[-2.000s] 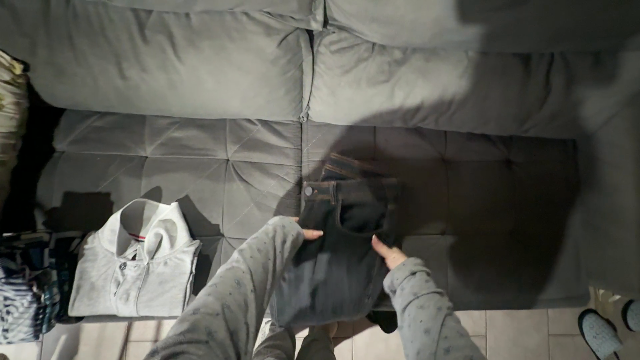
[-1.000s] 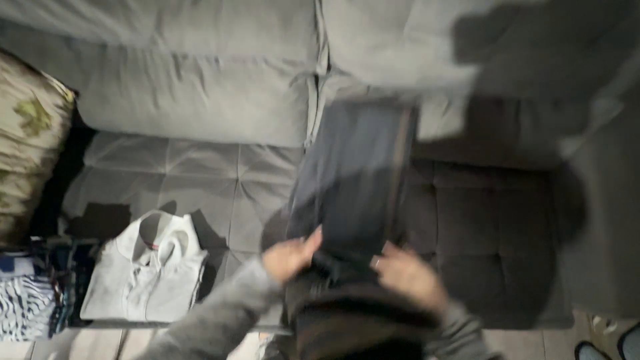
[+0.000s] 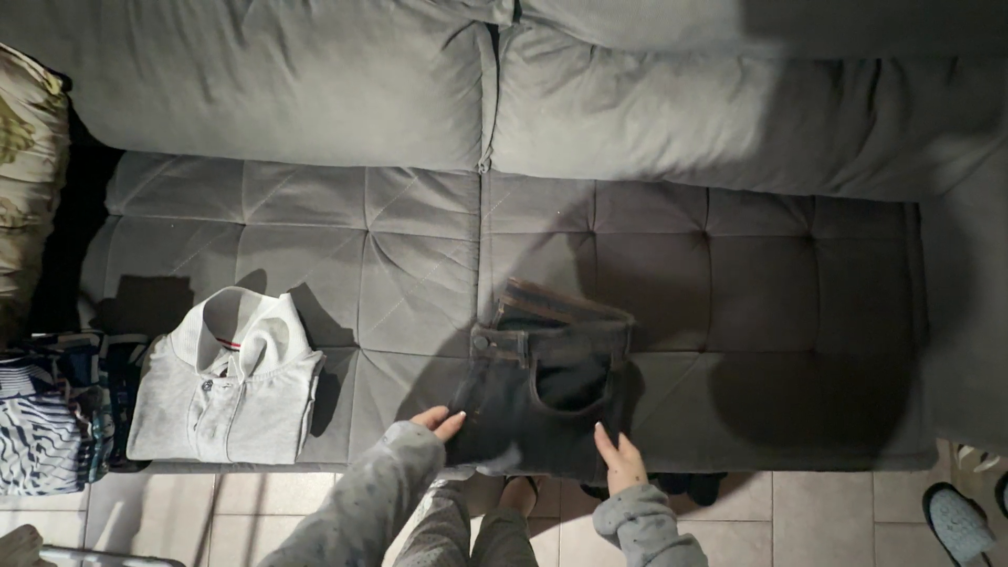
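Observation:
A folded pair of dark denim jeans lies at the front of the sofa seat, waistband toward the backrest, its button and one front pocket showing. My left hand touches the left edge of the jeans with thumb and fingertips; whether it grips the cloth is unclear. At the lower right edge of the jeans is my right hand, thumb and finger apart against the denim. A folded light grey polo shirt with its collar up lies to the left, apart from the jeans.
Patterned folded clothes are stacked at the far left, below a floral cushion. The grey sofa has large back cushions. Grey slippers rest on the tiled floor at right, and a metal bar shows at lower left.
One second ago the jeans were raised and blurred between my hands, a long leg panel toward the backrest. Now they lie folded with the waistband on that side.

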